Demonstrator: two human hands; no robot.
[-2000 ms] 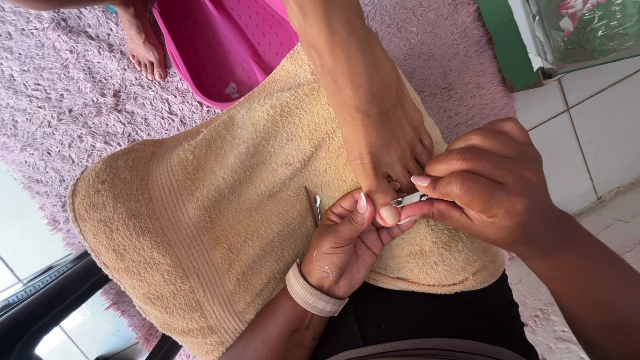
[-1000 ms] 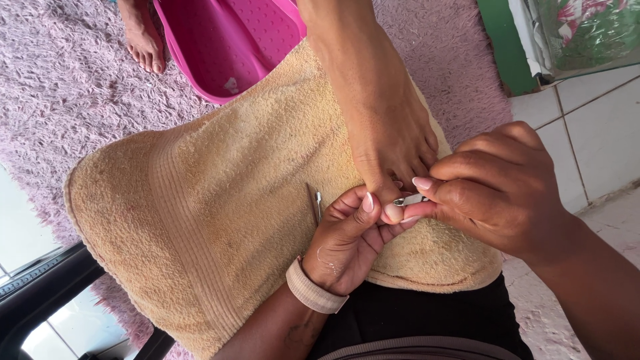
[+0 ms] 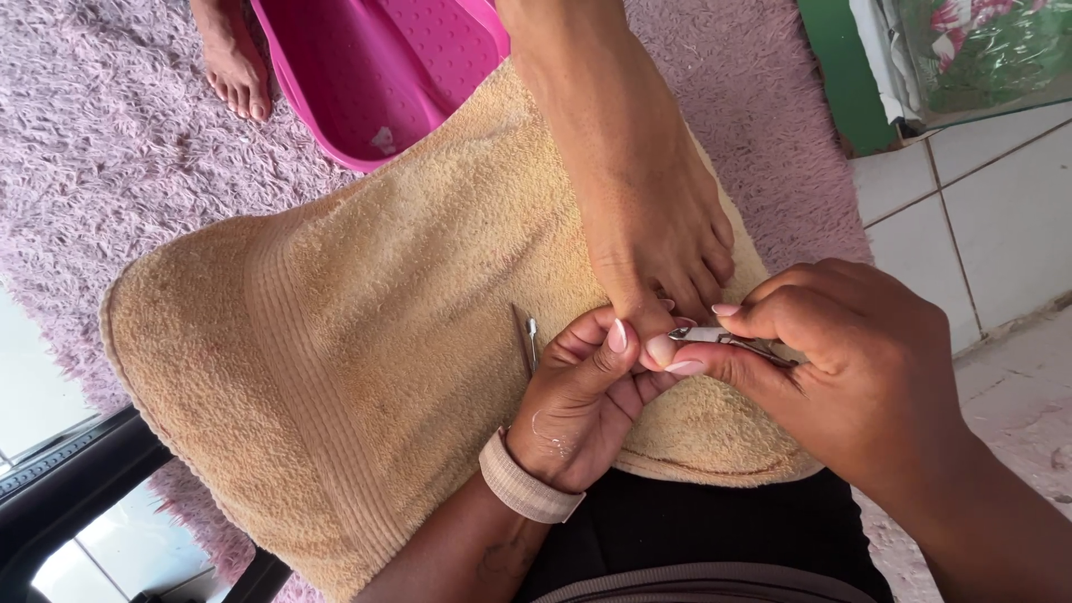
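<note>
Another person's foot (image 3: 649,184) rests on a tan terry towel (image 3: 419,276) across my lap. My left hand (image 3: 578,398), with a beige band at the wrist, grips the big toe (image 3: 660,348) between thumb and fingers. From the right, my right hand (image 3: 846,360) holds a metal cuticle nipper (image 3: 712,336), its tip at the edge of the big toenail. Beside my left hand, a thin brown stick (image 3: 522,335) and a slim metal tool (image 3: 533,339) with a small spoon-like end lie on the towel, their lower ends hidden.
A pink plastic basin (image 3: 368,75) stands on the shaggy pink rug (image 3: 109,126), next to the person's other foot (image 3: 237,75). A glass-topped green item (image 3: 997,50) is at the upper right, over white floor tiles (image 3: 1005,209). A black frame (image 3: 84,469) runs along the lower left.
</note>
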